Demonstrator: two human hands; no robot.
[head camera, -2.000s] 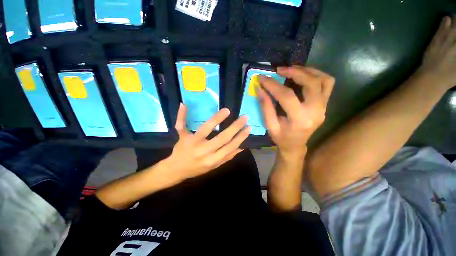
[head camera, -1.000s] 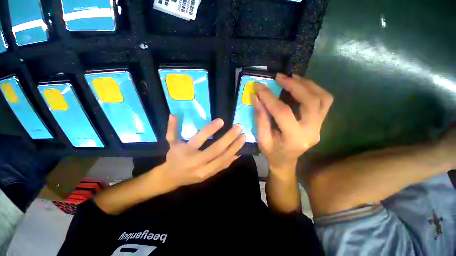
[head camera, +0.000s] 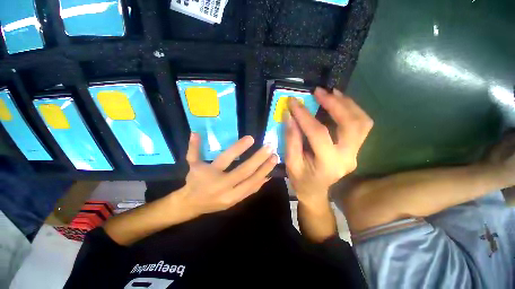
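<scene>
A light-blue smartphone (head camera: 273, 135) lies in the rightmost near pocket of the black phone tray (head camera: 257, 68). A yellow protective sticker (head camera: 280, 108) is on its far end. My right hand (head camera: 327, 144) is over this phone, its thumb and index fingertips at the sticker; the fingers hide part of it. I cannot tell whether they grip its edge. My left hand (head camera: 226, 178) is spread with fingers apart, holding nothing. Its fingertips lie over the near end of the neighbouring phone (head camera: 221, 127) and by the near edge of the right one.
More blue phones with yellow stickers (head camera: 116, 105) lie to the left. A white label (head camera: 200, 8) is in a far pocket. The dark-green bench (head camera: 418, 113) extends right. A neighbouring person's forearm (head camera: 423, 195) rests at right. Red trays (head camera: 87, 219) are stacked below left.
The tray and phones appear shifted left and slightly lower in view. My hands keep nearly the same pose. The neighbour's forearm has swung down, nearer the bench's front edge.
</scene>
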